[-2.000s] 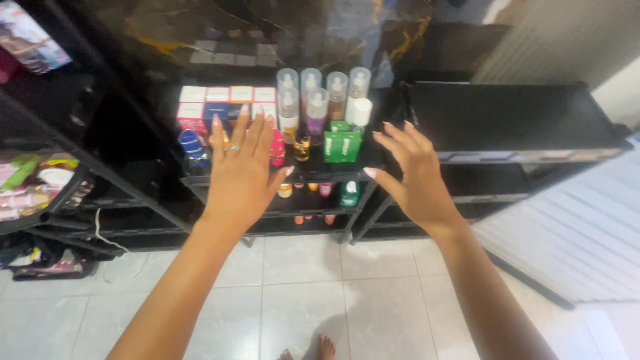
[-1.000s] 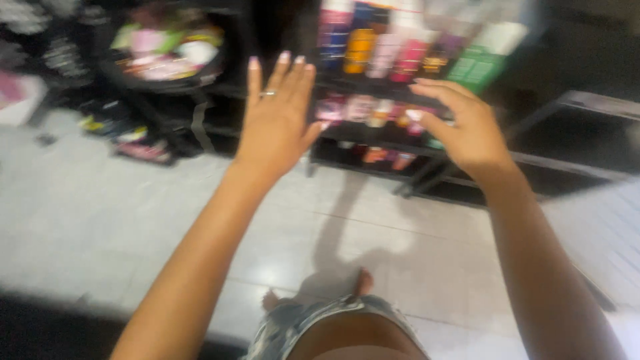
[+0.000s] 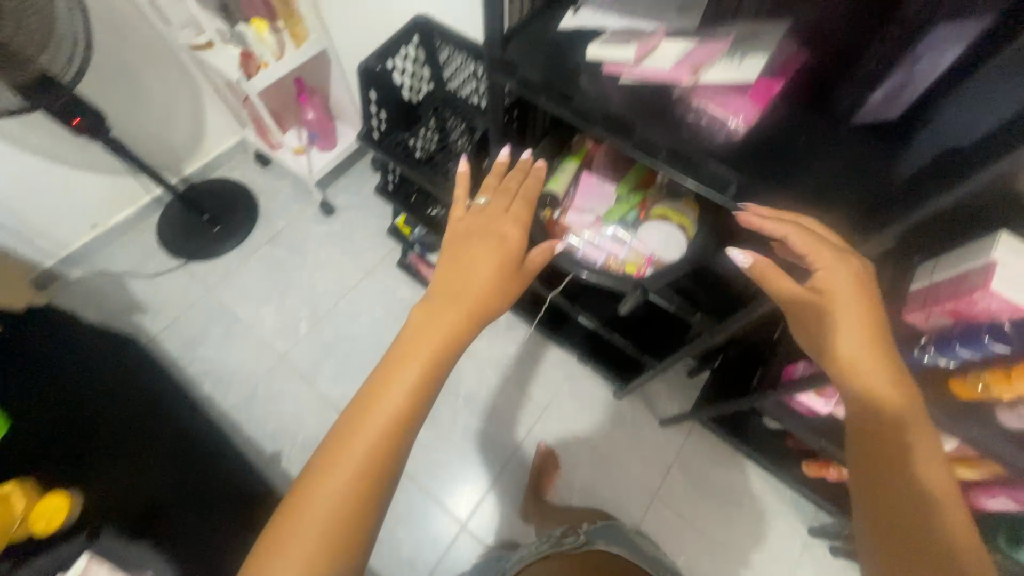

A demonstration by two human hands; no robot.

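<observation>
My left hand point(image 3: 494, 240) is held out with fingers extended, a ring on one finger, and holds nothing. It appears just left of a round black basket point(image 3: 600, 280) of mixed packets and a white round item point(image 3: 662, 242). To the right, my right hand point(image 3: 816, 280) is raised with thumb and fingers apart, empty, in front of the black shelf unit point(image 3: 624, 152). Whether its fingertips touch the shelf edge cannot be told. Blurred pink and white boxes point(image 3: 696, 60) lie on the shelf above.
A standing fan point(image 3: 208, 218) and a white wheeled rack point(image 3: 320, 156) are at the upper left, beside black plastic crates point(image 3: 424, 104). A black surface point(image 3: 120, 416) with yellow items lies lower left. More shelving with pink and white boxes point(image 3: 972, 280) is at the right.
The view has swung far left, from the shelves of bottles to the basket, crates and fan. Both hands stay raised and empty.
</observation>
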